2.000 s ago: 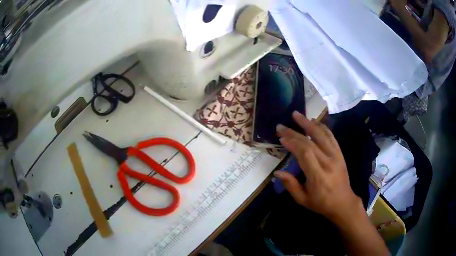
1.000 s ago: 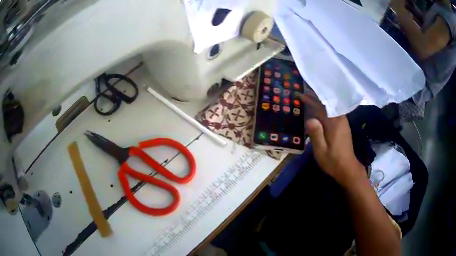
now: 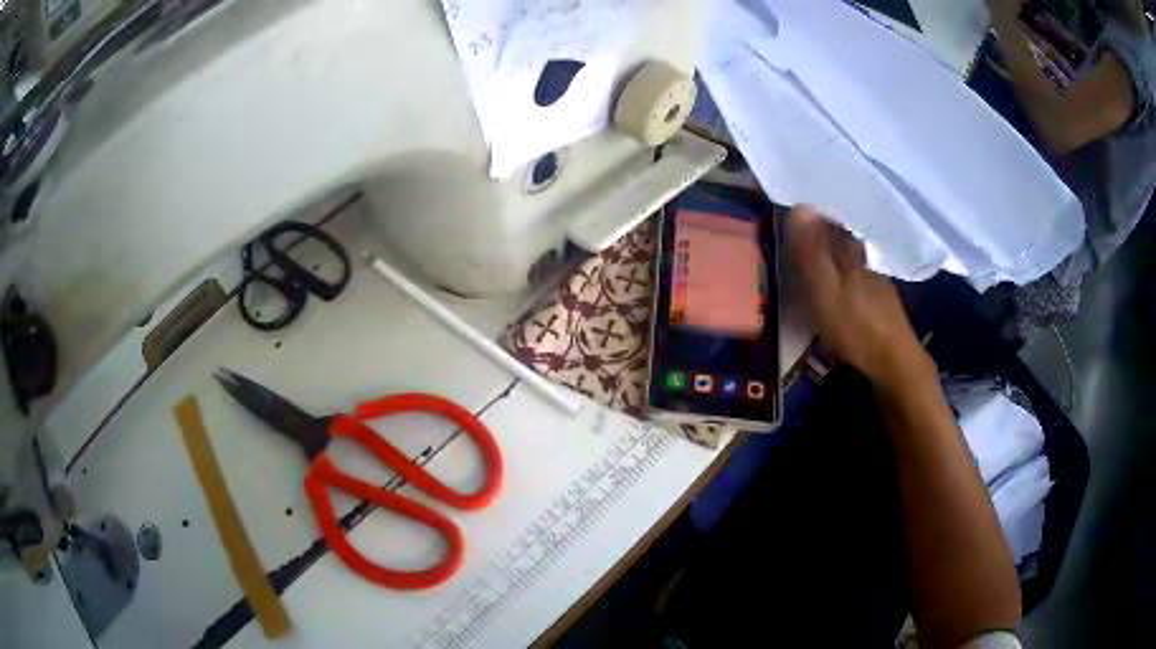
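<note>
A smartphone [image 3: 718, 311] lies right of the machine on a patterned brown and cream cloth [image 3: 591, 323]. Its screen is lit, with a pinkish-orange panel and a row of icons below. My right hand [image 3: 847, 282] is at the phone's right edge. Its fingers are partly hidden by the hanging white pieces [image 3: 887, 140], so I cannot tell their exact shape or whether they touch the phone. My left hand is not in view.
Red-handled shears [image 3: 403, 488], black snips [image 3: 294, 273], a white rod [image 3: 469, 332] and a tan strip [image 3: 232, 514] lie on the machine table [image 3: 507, 558]. The cream machine arm [image 3: 317, 102] stands behind. Dark fabric [image 3: 773, 533] is below the edge. Another person's arm [image 3: 1065, 108] shows top right.
The phone screen went from the lock screen to app icons, then to a pinkish-orange panel. My right hand moved from over the phone's lower end to its right side. The view shifted slightly.
</note>
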